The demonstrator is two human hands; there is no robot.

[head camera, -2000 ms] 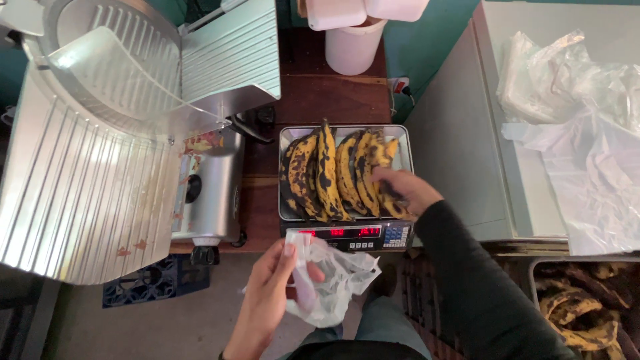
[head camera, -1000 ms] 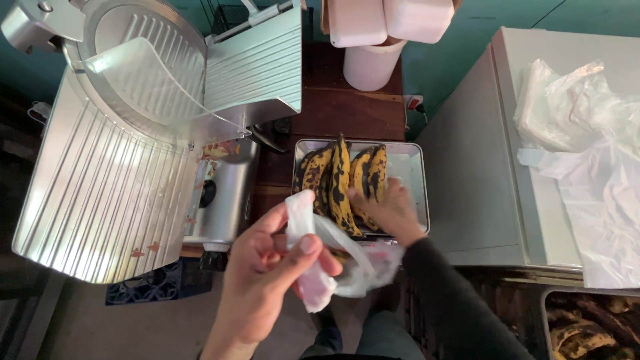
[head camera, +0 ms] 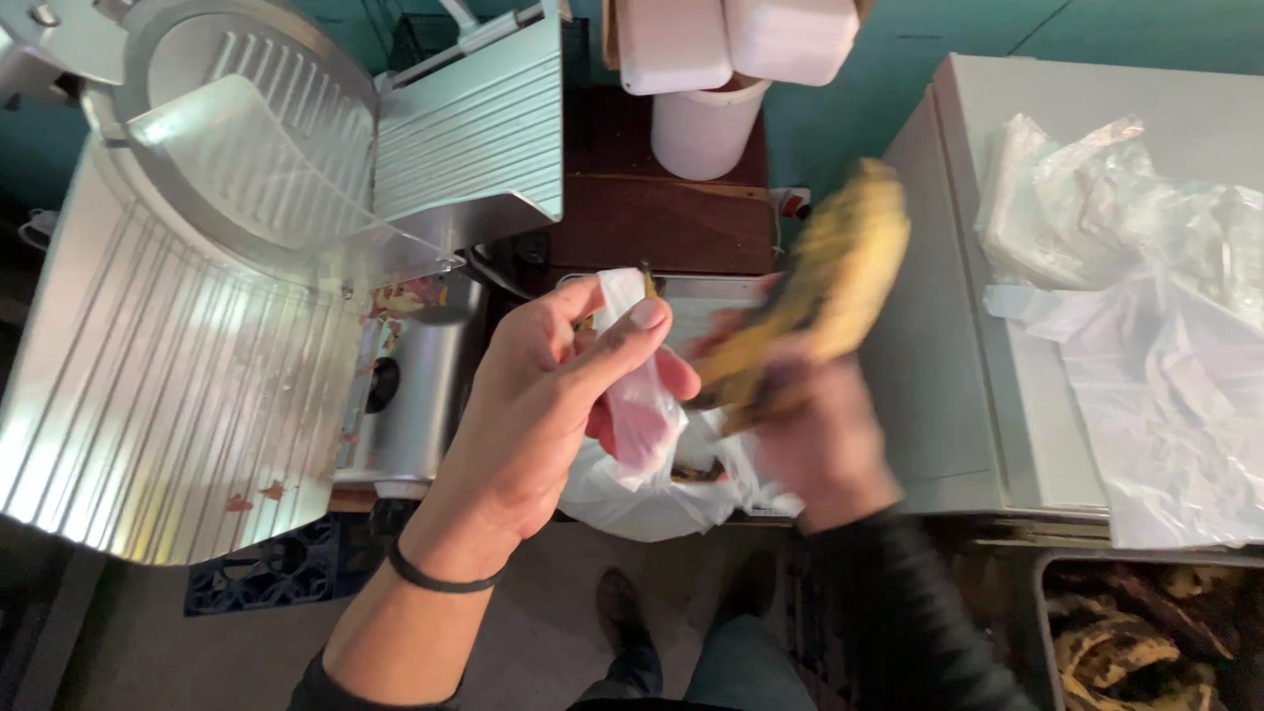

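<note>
Pinched between the thumb and fingers of my left hand (head camera: pixel 563 405) is the rim of a white plastic bag (head camera: pixel 647 509), which hangs open over the front of the scale tray. Something dark shows inside the bag. My right hand (head camera: pixel 820 425), blurred by motion, grips ripe plantains (head camera: pixel 839 267) with black-spotted yellow skin, tilted above the bag's right side. Behind my hands lies the metal scale tray (head camera: pixel 721 288). A plantain tip (head camera: pixel 649 281) shows just behind my left thumb; whatever else lies there is mostly hidden. The scale's display is covered from view.
A metal slicer (head camera: pixel 188 365) stands at left. White foam trays (head camera: pixel 676 44) sit above a white bucket (head camera: pixel 706 133) at the back. Plastic bags (head camera: pixel 1155 346) lie on a white cabinet (head camera: pixel 968 326) at right. Below it, a bin (head camera: pixel 1047 632) holds plantain peels (head camera: pixel 1116 647).
My right hand has lifted plantains off the tray, where several lay in both earlier frames. My left hand still holds the bag's rim. The view has come closer.
</note>
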